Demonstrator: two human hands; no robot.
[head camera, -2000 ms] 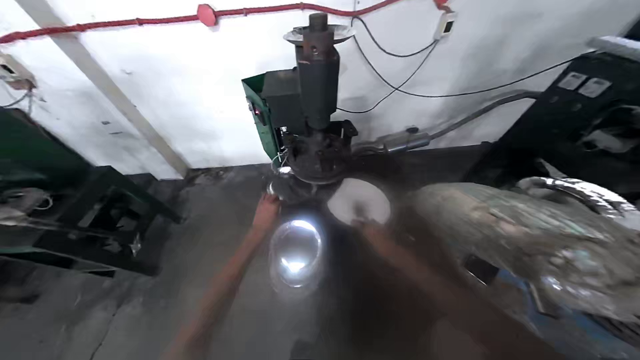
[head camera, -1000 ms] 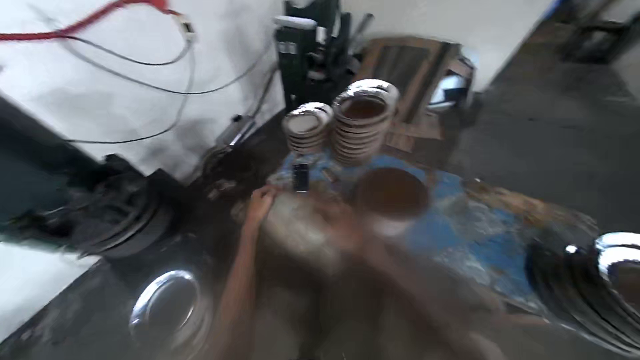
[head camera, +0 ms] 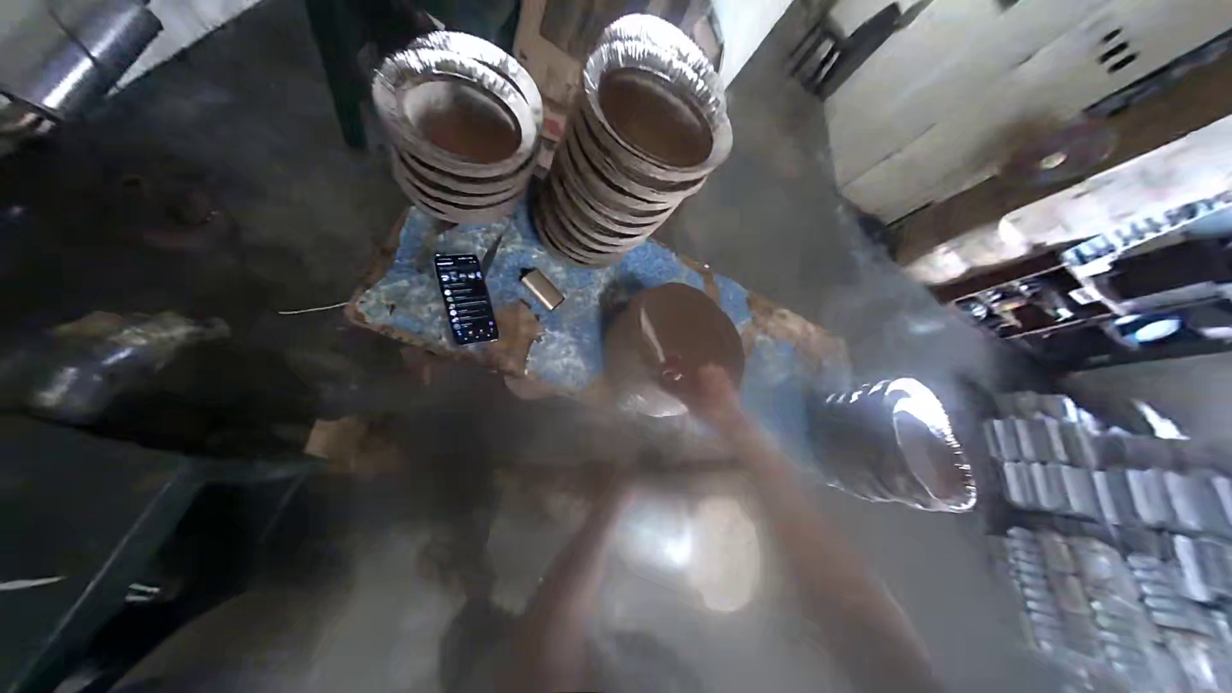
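Observation:
My right hand point(head camera: 714, 390), blurred, is at the lower right of a round brown disc or stack of discs point(head camera: 688, 332) on a blue worn tabletop point(head camera: 568, 346). Whether its fingers grip anything cannot be told. Lower in the view, my left hand point(head camera: 616, 481) is a smear of motion, just short of the table's near edge. A bright, shiny round metal shape point(head camera: 683, 549) lies below and between the forearms, too blurred to name further. Behind the disc rise a tall stack of ring-rimmed metal pieces point(head camera: 640, 125) and a shorter similar stack point(head camera: 467, 125).
A lit phone point(head camera: 466, 298) and a small gold-coloured lighter-like object point(head camera: 542, 288) lie on the table's left part. At its right end is a stack of shiny metal pieces point(head camera: 895, 443). Many stacked metal pieces point(head camera: 1107, 481) stand farther right. A metal cylinder point(head camera: 96, 58) is at upper left.
The view has swung right, from the machine by the wall to the blue table. My right hand was by a pale disc at the machine; now it is by the brown disc.

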